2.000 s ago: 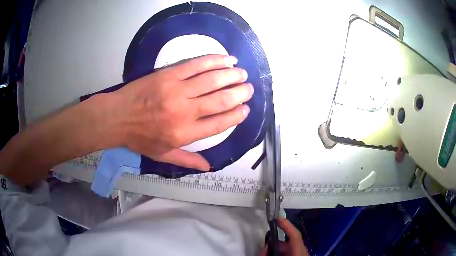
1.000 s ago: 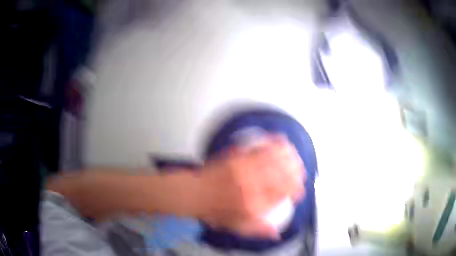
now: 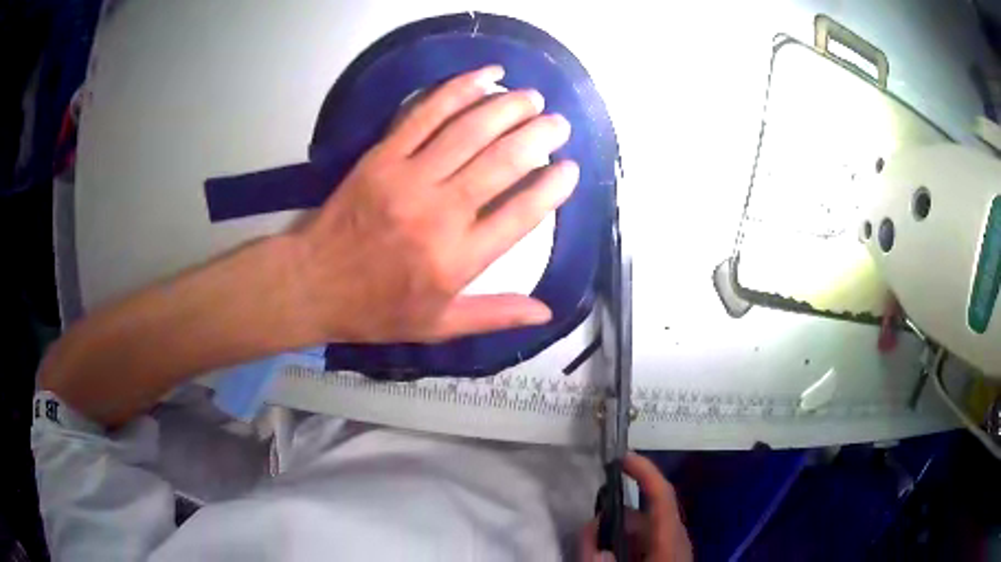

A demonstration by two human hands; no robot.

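Observation:
The navy curved fabric piece (image 3: pixel 384 77) lies flat on the white table as a near-closed ring, with a straight end pointing left. A light blue fabric piece (image 3: pixel 255 379) lies by its lower left end, partly under my forearm. My left hand (image 3: pixel 439 209) is flat on the ring with fingers spread, pressing on it. My right hand (image 3: pixel 648 521), cut off by the bottom edge, holds the black handles of the shears (image 3: pixel 617 362). The long blades point away from me along the ring's right edge. A thin dark sliver (image 3: pixel 584 357) lies beside the blades.
The cream sewing machine head (image 3: pixel 933 242) stands at the right, with its pale bed plate (image 3: pixel 812 198) beside it. A printed ruler (image 3: pixel 527 397) runs along the table's front edge. A small white scrap (image 3: pixel 818 388) lies near the ruler at the right.
Since two seconds ago, the ring sits slightly farther right in view and its straight left end shows more. My left hand has shifted on it. The view was blurred and tilted one second ago.

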